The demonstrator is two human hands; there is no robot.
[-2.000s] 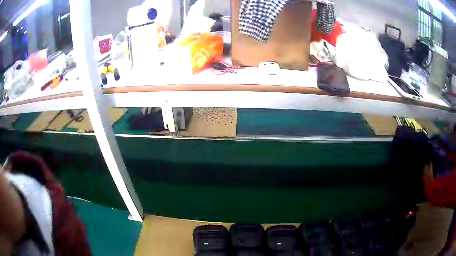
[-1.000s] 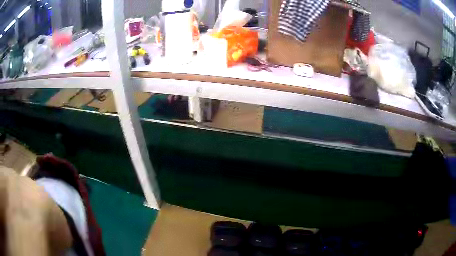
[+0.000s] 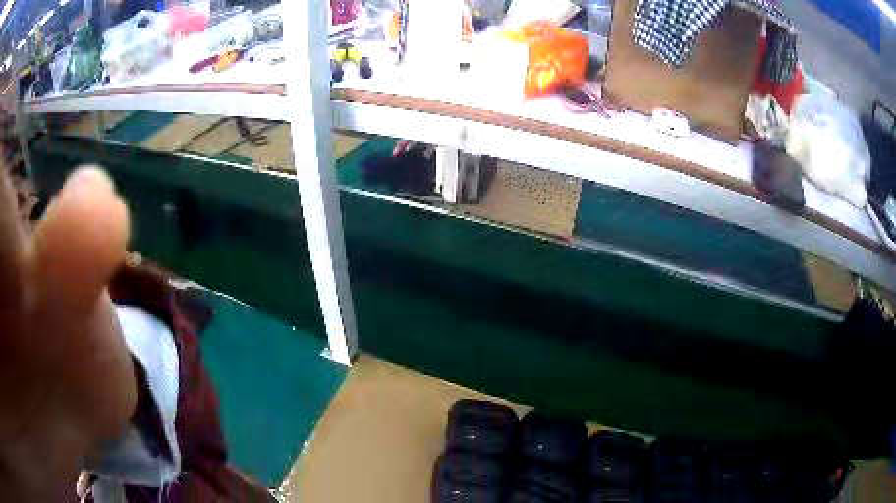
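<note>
Small black pouches (image 3: 482,428) stand in close rows on the tan bench top at the bottom of the view, cut off by the lower edge. My left hand (image 3: 74,324) is large and blurred, close to the lens at the left edge and partly cut off. One fingertip points up; whether the hand holds anything cannot be told. It is far to the left of the pouches. My right hand is not in view.
A dark-green belt (image 3: 589,339) runs behind the pouches. A white post (image 3: 319,196) rises from the bench to a cluttered white shelf (image 3: 550,147) with an orange bag (image 3: 550,61) and cardboard box (image 3: 663,74). A maroon sleeve (image 3: 201,413) is at lower left.
The view has turned left and down, so the shelf and post sit further right and more of the pouches shows. The blurred hand now shows a raised fingertip.
</note>
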